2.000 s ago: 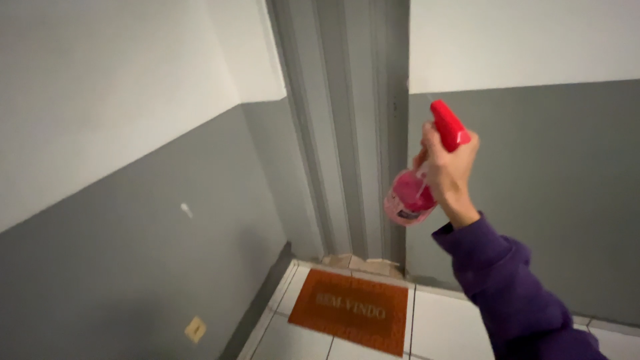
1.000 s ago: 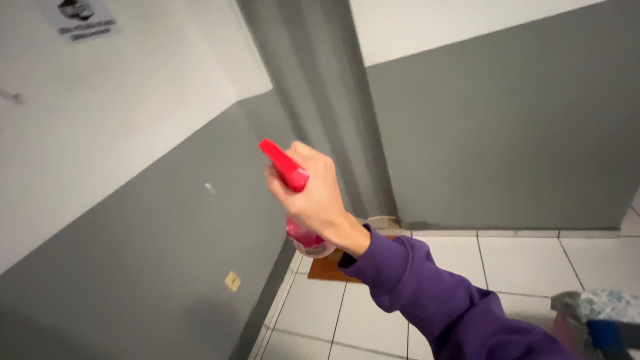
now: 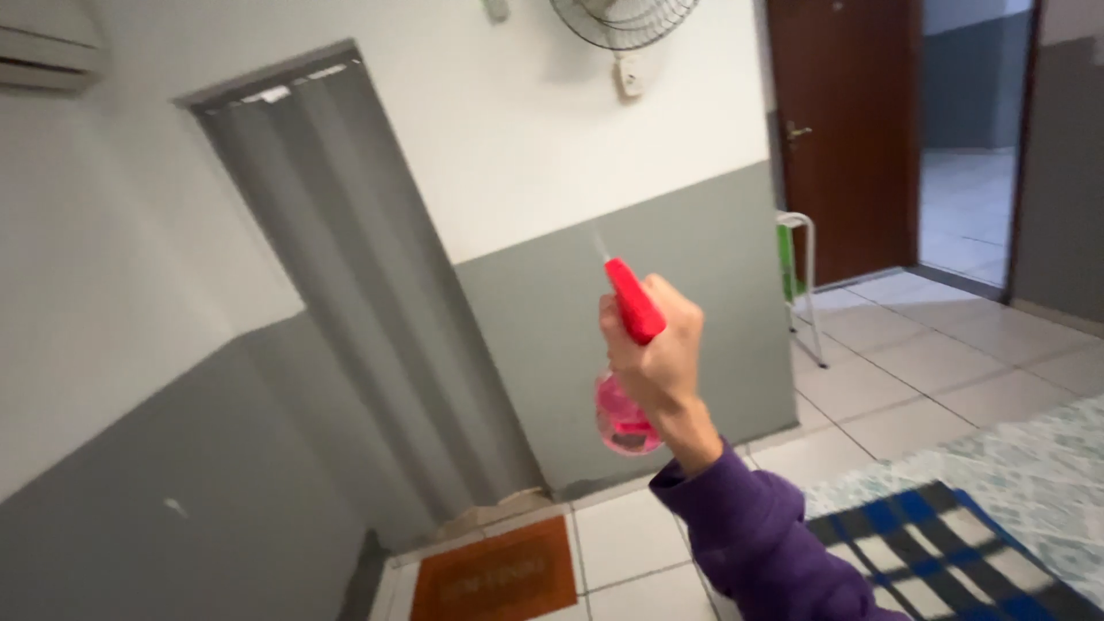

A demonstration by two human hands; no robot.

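Observation:
My right hand point(image 3: 660, 341), in a purple sleeve, grips the neck of a spray bottle point(image 3: 623, 414) with a red trigger head and pink liquid in its clear body. The nozzle points up and away from me, and a faint streak of spray shows just past its tip. Behind the bottle is the wall point(image 3: 552, 345), white above and grey below. Left of it stands a grey folding door point(image 3: 362, 285). My left hand is out of the frame.
An orange doormat point(image 3: 496, 573) bearing writing lies on the white tiles. A plaid cloth point(image 3: 940, 552) rests on a patterned cover point(image 3: 1052, 457) at the lower right. A white metal frame point(image 3: 811, 293) stands near a brown door point(image 3: 849, 129). A fan point(image 3: 625, 21) hangs above.
The view has swung up and widened, bringing in the fan, the brown door and the plaid cloth. My right hand still holds the bottle, now in front of the wall right of the folding door.

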